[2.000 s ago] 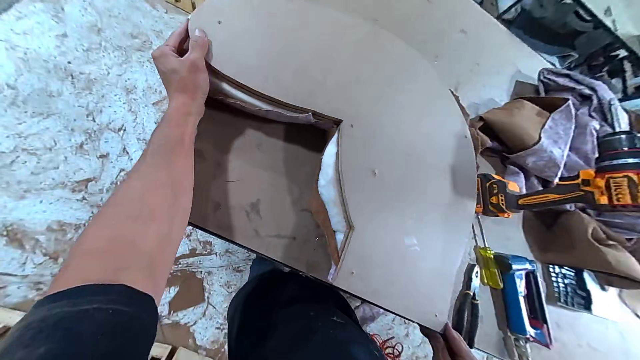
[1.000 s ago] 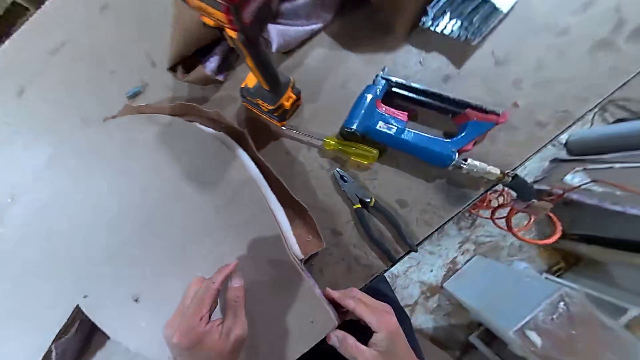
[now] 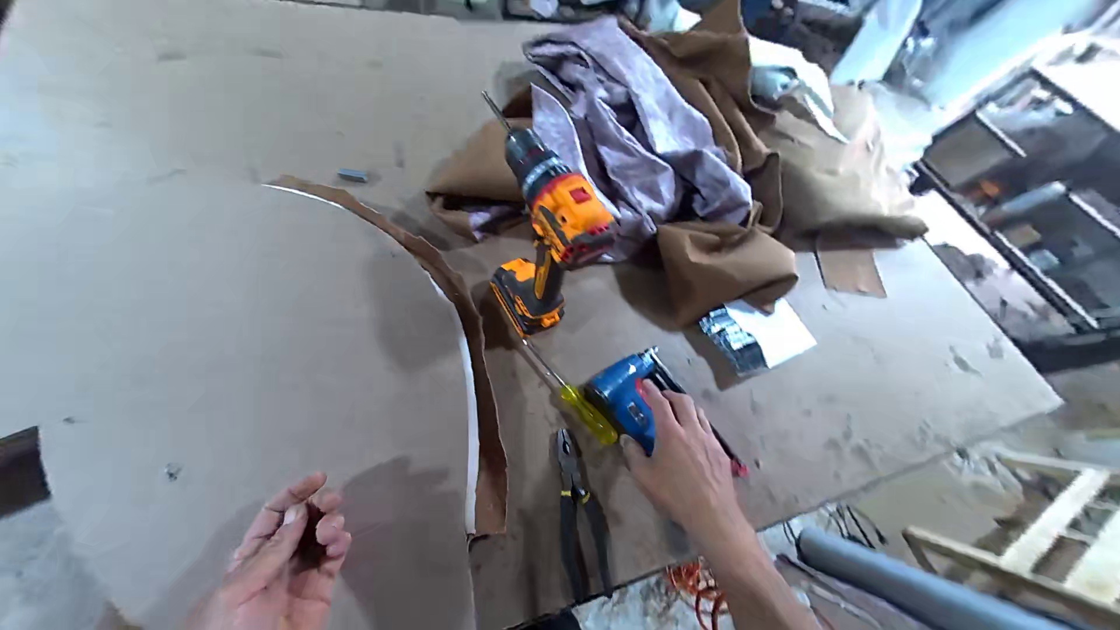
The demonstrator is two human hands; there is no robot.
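A large curved board [image 3: 262, 332] lies on the table, with brown fabric [image 3: 472, 350] and white padding showing along its curved edge. My left hand [image 3: 284, 560] is over the board's near part, fingers curled and apart, with nothing seen in it. My right hand [image 3: 687, 464] is on a blue pneumatic stapler [image 3: 626, 394], its fingers around the handle. Just left of the stapler lies a yellow-handled screwdriver [image 3: 586, 413]. Pliers [image 3: 577, 512] with dark handles lie nearer me. An orange and black cordless drill [image 3: 560, 219] stands beyond the screwdriver.
Crumpled brown and lilac fabric [image 3: 647, 140] is heaped behind the drill. Strips of staples [image 3: 733, 339] lie by a white piece at the right. A small blue-grey piece [image 3: 353, 176] lies near the board's far edge. An orange coiled hose [image 3: 696, 586] shows below the table edge.
My right hand has left the board's edge and taken hold of the stapler. My left hand has lifted from its flat-fingered rest on the board. The view has shifted.
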